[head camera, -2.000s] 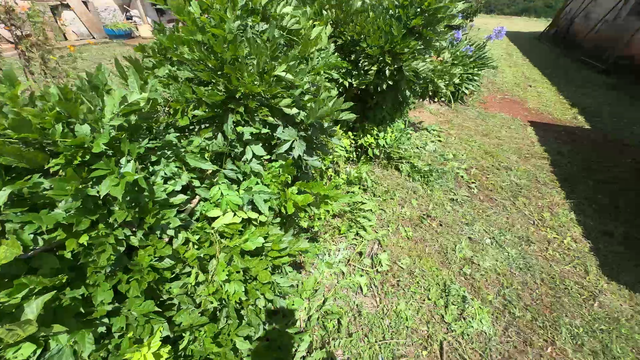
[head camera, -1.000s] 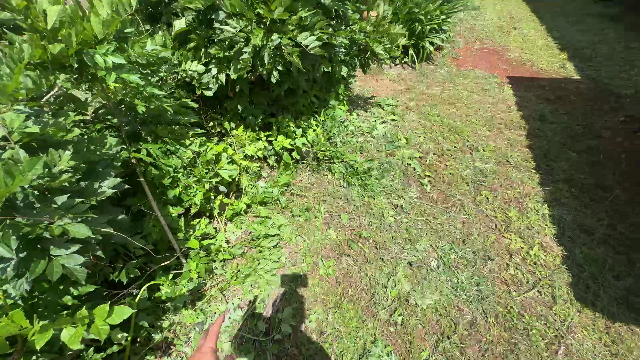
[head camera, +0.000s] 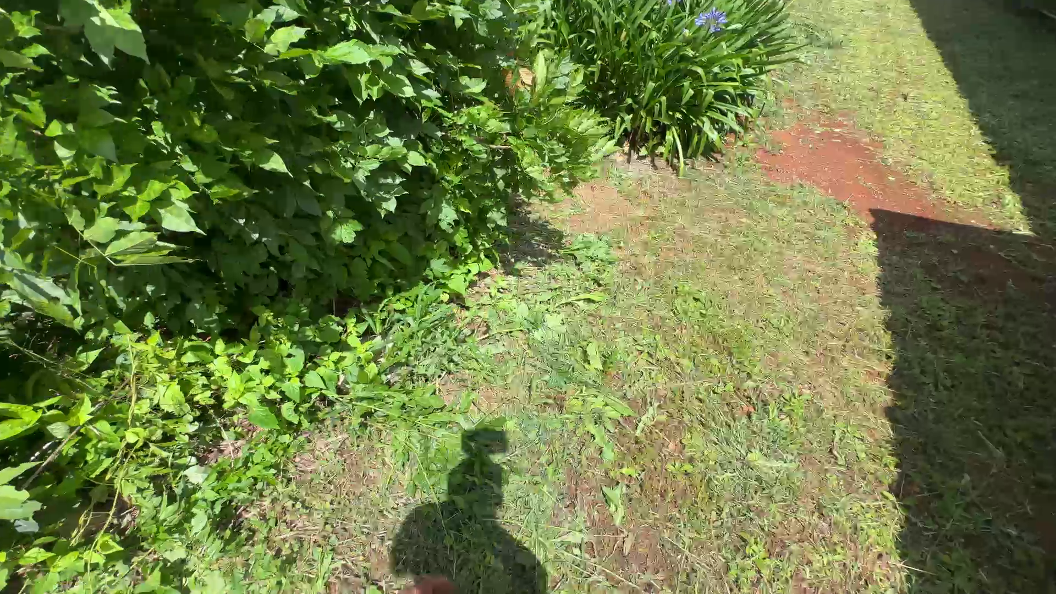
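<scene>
Only a small, blurred bit of what looks like my left hand (head camera: 430, 586) shows at the bottom edge, left of the middle. The rest of it is cut off by the frame, so its fingers and anything in it are hidden. Just above and right of it, my shadow (head camera: 470, 528) falls on the short grass. My right hand is outside the view. Low leafy weeds (head camera: 280, 388) grow to the upper left of the hand, along the foot of a dense green shrub (head camera: 313, 157). Cut-looking leaves and stems (head camera: 577, 355) lie scattered on the grass.
A strap-leaved clump (head camera: 668, 74) with a blue-violet flower (head camera: 710, 20) stands beyond the shrub. Bare red soil (head camera: 841, 165) lies to its right. A large dark shadow (head camera: 973, 396) covers the grass along the right side. Thin stems (head camera: 66, 445) stick out at the lower left.
The view has moved along the shrub's edge. The hand at the bottom shows less than one second ago, when a finger was visible; two seconds ago no hand was in view.
</scene>
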